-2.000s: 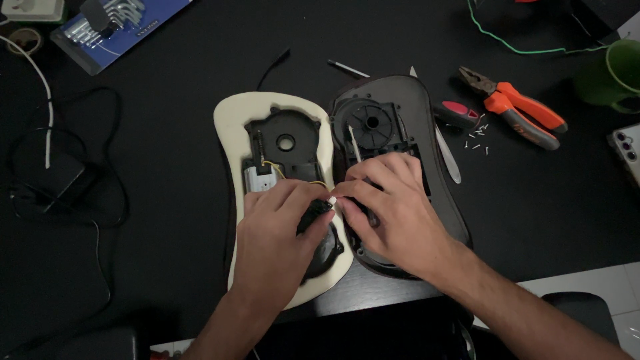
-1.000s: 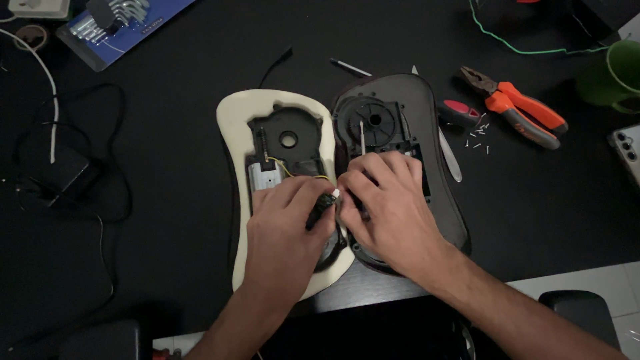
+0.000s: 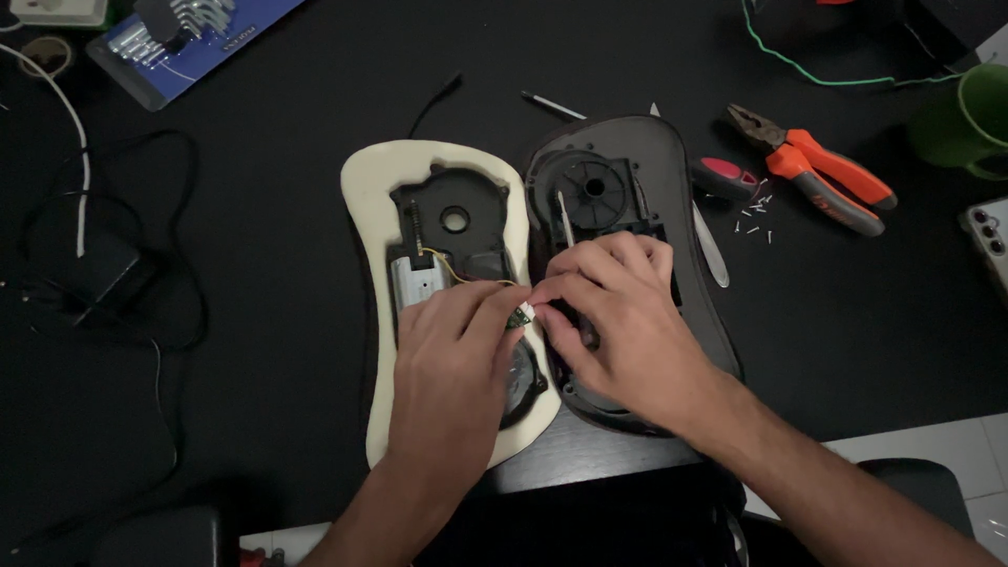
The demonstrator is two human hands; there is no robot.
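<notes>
My left hand grips a small green circuit board over the cream-rimmed half of an opened device casing. That half holds a silver motor with a worm shaft and thin yellow and dark wires. With thumb and forefinger, my right hand pinches a white connector at the board's edge; whether it is seated cannot be told. A screwdriver with a metal shaft points up from under my right palm, above the dark casing half. Its handle is mostly hidden.
Orange-handled pliers, a red and black handle, several small screws and a flat metal blade lie right of the casing. Further right are a green mug and a phone. A black power adapter with cables lies left.
Both hands stay close together over the casing. The green face of the circuit board now shows between my fingers, where a dark part showed before.
</notes>
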